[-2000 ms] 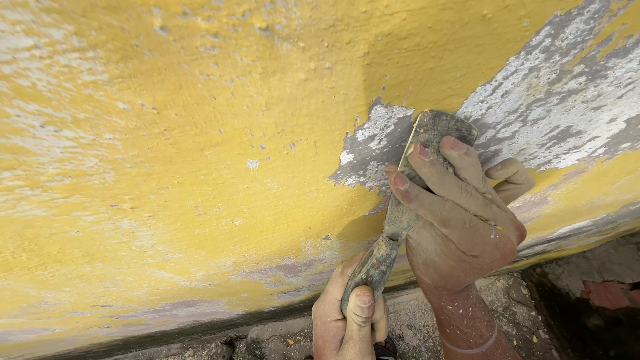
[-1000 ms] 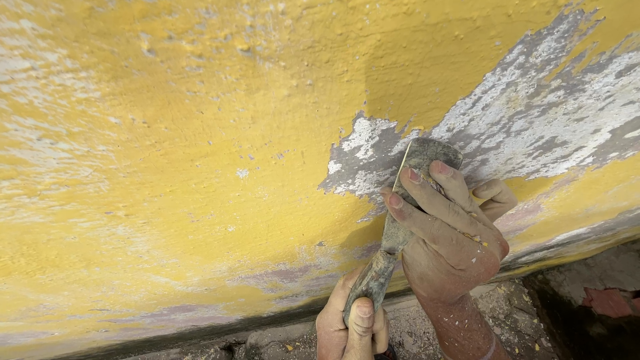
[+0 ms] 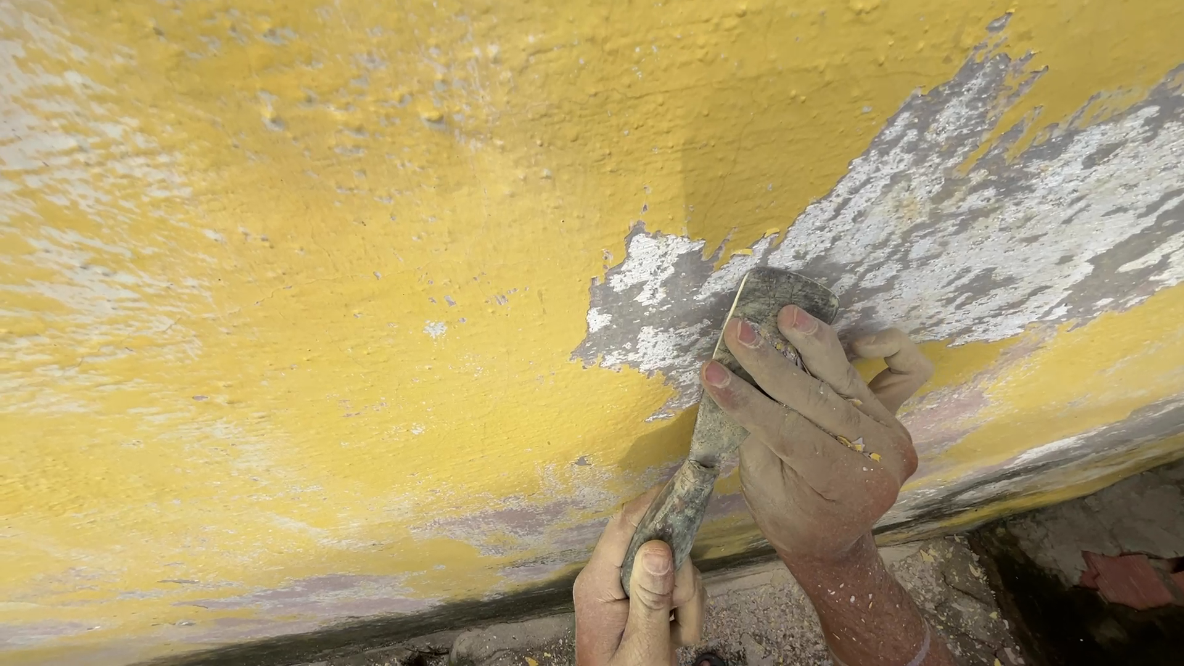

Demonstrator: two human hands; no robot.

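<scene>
A worn paint scraper lies with its wide metal blade against a yellow painted wall, over a bared grey and white patch. My left hand grips its stained handle, thumb on top. Fingertips of my right hand press on the blade, with the thumb and fingers spread; paint flakes cling to the back of this hand. Right of the blade the bared patch widens into a large area of white and grey.
At the wall's foot runs a rough ledge strewn with paint chips. A dark recess holding a reddish broken piece lies at the lower right. Worn pale streaks mark the wall's left side.
The bared patch by the blade has grown and now joins the large white and grey area on the right. Both hands and the scraper have shifted slightly.
</scene>
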